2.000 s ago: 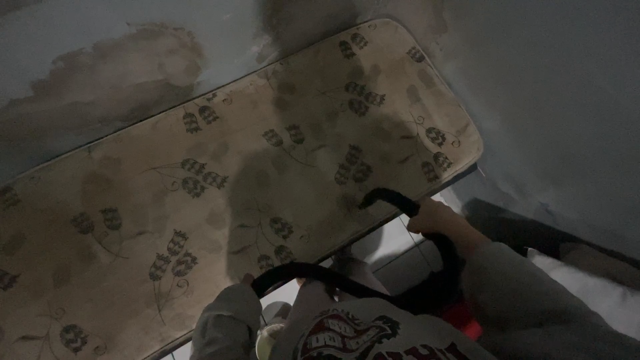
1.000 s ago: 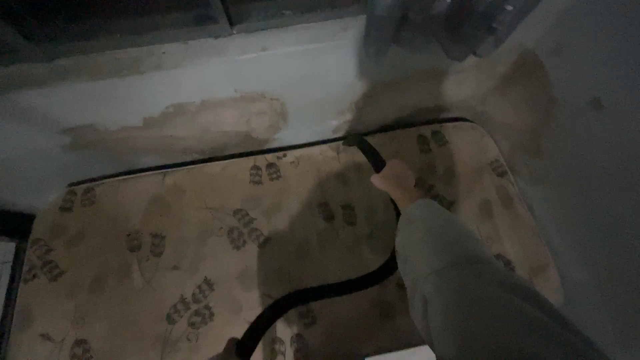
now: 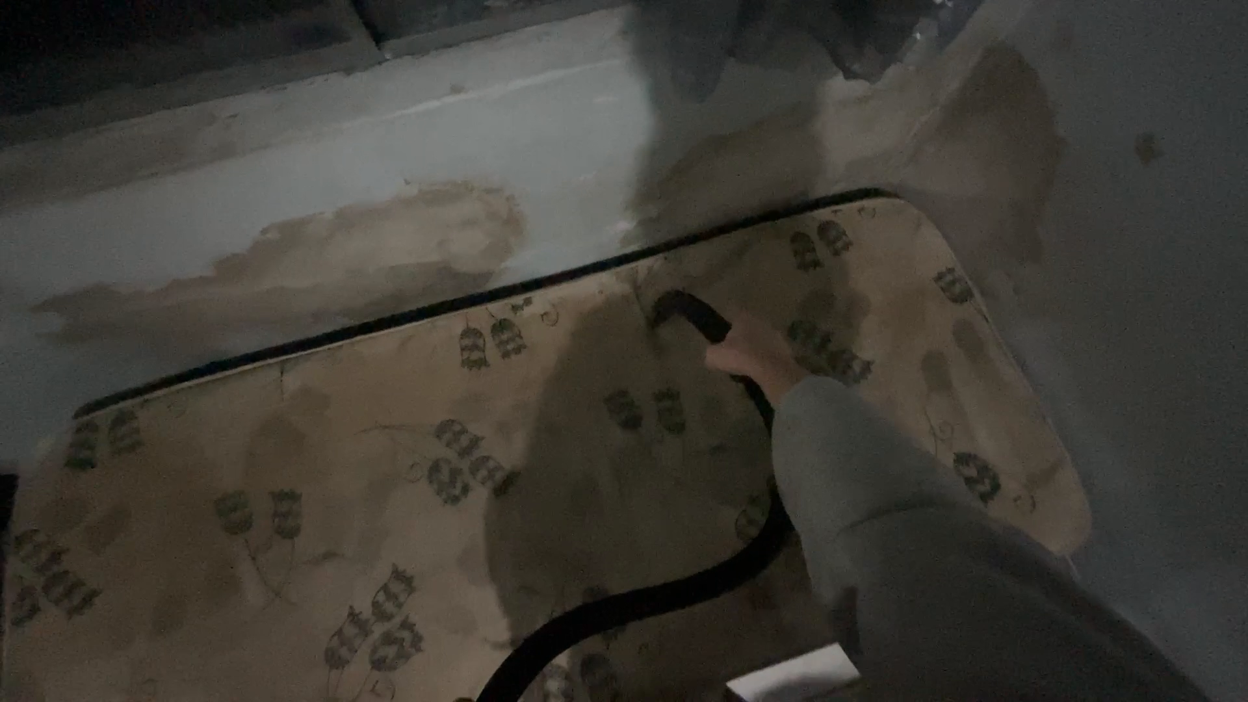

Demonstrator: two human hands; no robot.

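A black flexible hose, likely a vacuum hose, (image 3: pixel 643 604) curves over a flat padded surface with a printed flower pattern, which looks like a mattress (image 3: pixel 322 468). My right hand (image 3: pixel 756 356) grips the hose near its end, and the curved tip points down at the fabric near the far edge. Only a sliver of my left hand (image 3: pixel 464 699) shows at the bottom edge, beside the lower part of the hose; its grip is mostly cut off by the frame. My shadow falls over the middle of the fabric.
Behind the mattress stands a pale wall (image 3: pixel 575 175) with brown stained patches. A grey wall (image 3: pixel 1160 322) closes the right side. Dark window-like panels (image 3: pixel 175 49) are at the top left. A white flat object (image 3: pixel 795 675) lies at the bottom edge.
Two seconds ago my right hand was by the mattress's near edge; it then reached the far edge and is now slightly nearer, the hose still in it. The view has swung.
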